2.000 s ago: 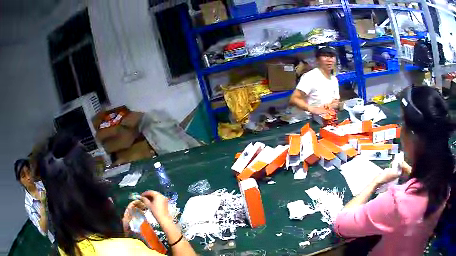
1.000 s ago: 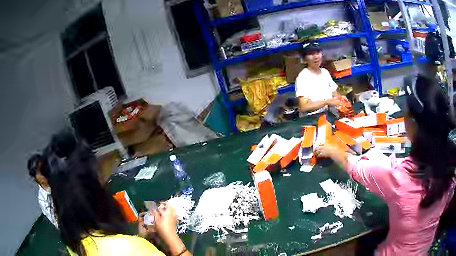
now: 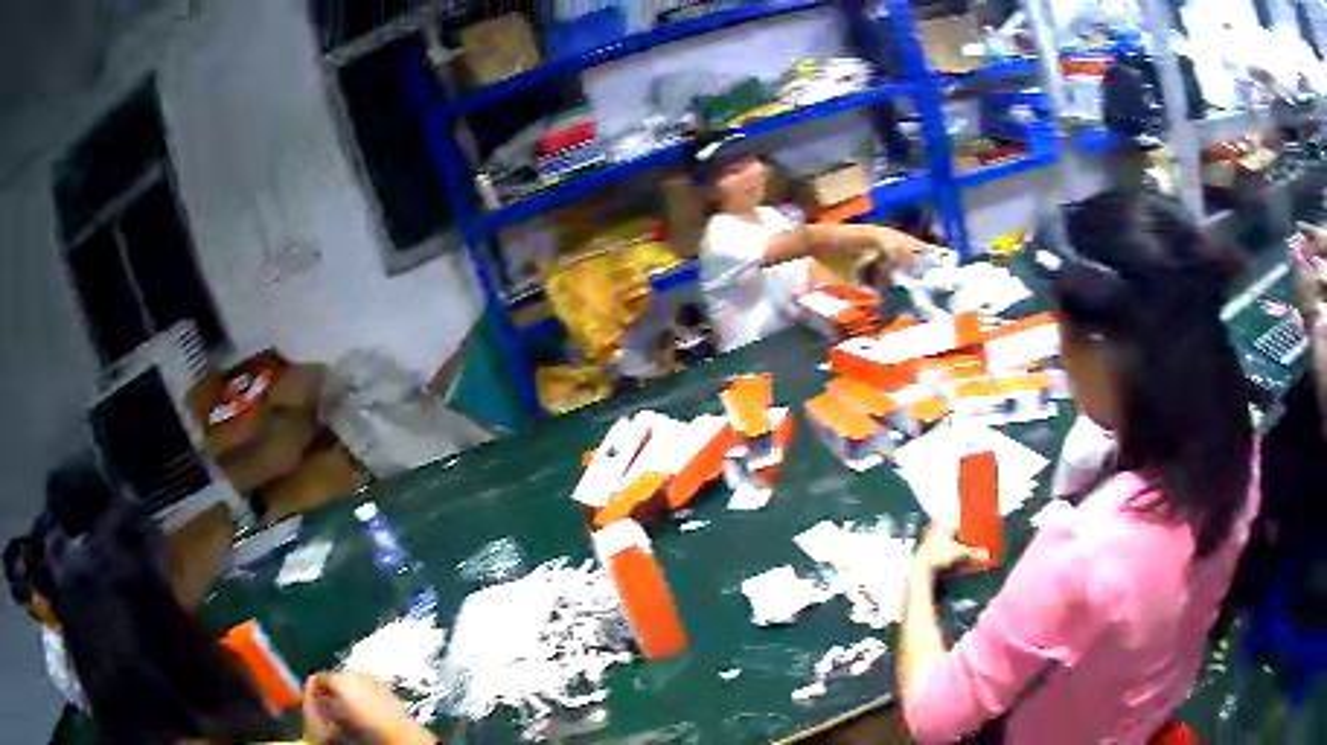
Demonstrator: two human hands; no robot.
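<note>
Neither of my hands is in the picture. Nearest in front of me is a green-topped table [image 3: 480, 510]. An orange and white box [image 3: 642, 590] stands upright on it, beside a heap of small white pieces [image 3: 531, 640]. More erected orange and white boxes [image 3: 655, 463] lie in a group farther back, and a larger pile of boxes [image 3: 931, 364] lies beyond, towards the right. A person in pink at the right holds an orange box [image 3: 979, 507] over white sheets.
A person in yellow [image 3: 131, 626] sits at the lower left by another box. A person in white [image 3: 750, 255] reaches across the far side. A clear bottle [image 3: 381, 539] stands on the table. Blue shelving [image 3: 684, 156] and brown cartons [image 3: 262, 422] stand behind.
The view has swung right. The person in pink has taken a box from the group and holds it close. The person in white now reaches towards the white pile.
</note>
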